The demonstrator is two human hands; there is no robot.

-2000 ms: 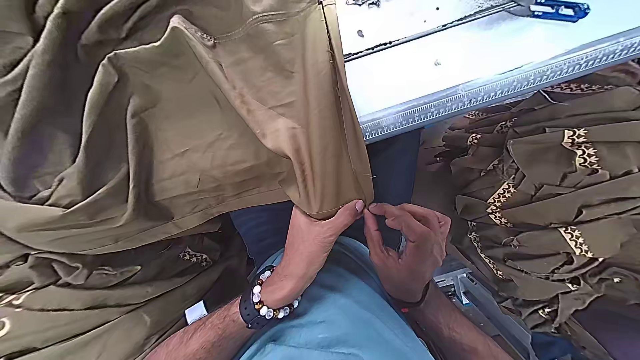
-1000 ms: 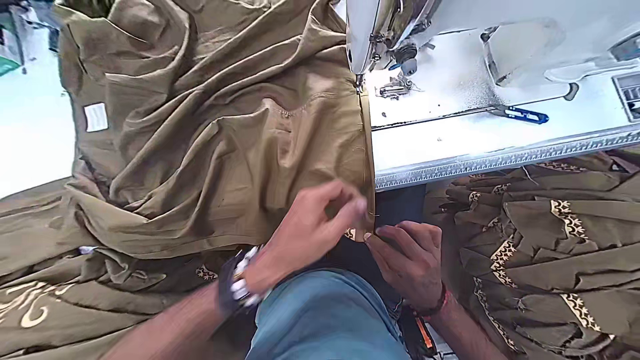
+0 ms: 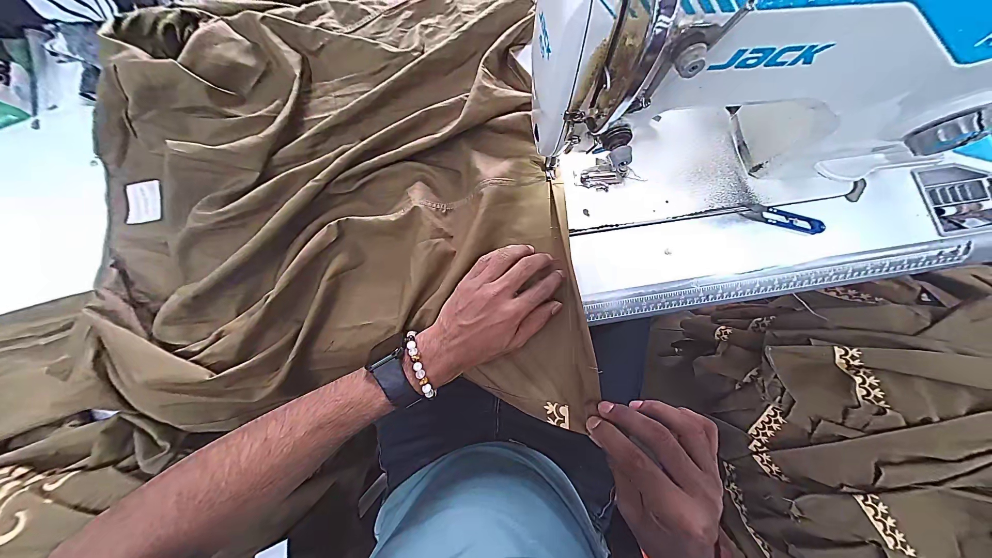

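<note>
Olive-brown garment fabric (image 3: 349,232) lies in loose folds from the machine table down over my lap. Its right edge runs under the presser foot (image 3: 551,167) of a Jack sewing machine (image 3: 728,70). My left hand (image 3: 496,310) rests palm down on the fabric just left of that edge, fingers slightly apart, with a beaded bracelet and a dark watch at the wrist. Between thumb and fingers, my right hand (image 3: 659,457) pinches the fabric's lower right corner, next to a small gold embroidered motif (image 3: 556,415).
Blue thread snips (image 3: 787,219) lie on the white machine bed. A ruler strip (image 3: 775,280) follows the table's front edge. More brown fabric with gold trim (image 3: 860,380) is heaped at the right, and further embroidered fabric (image 3: 46,496) at lower left.
My left hand has left the fabric's lower corner and moved up onto the cloth. My right hand stays at the corner. The view has shifted to show more of the machine.
</note>
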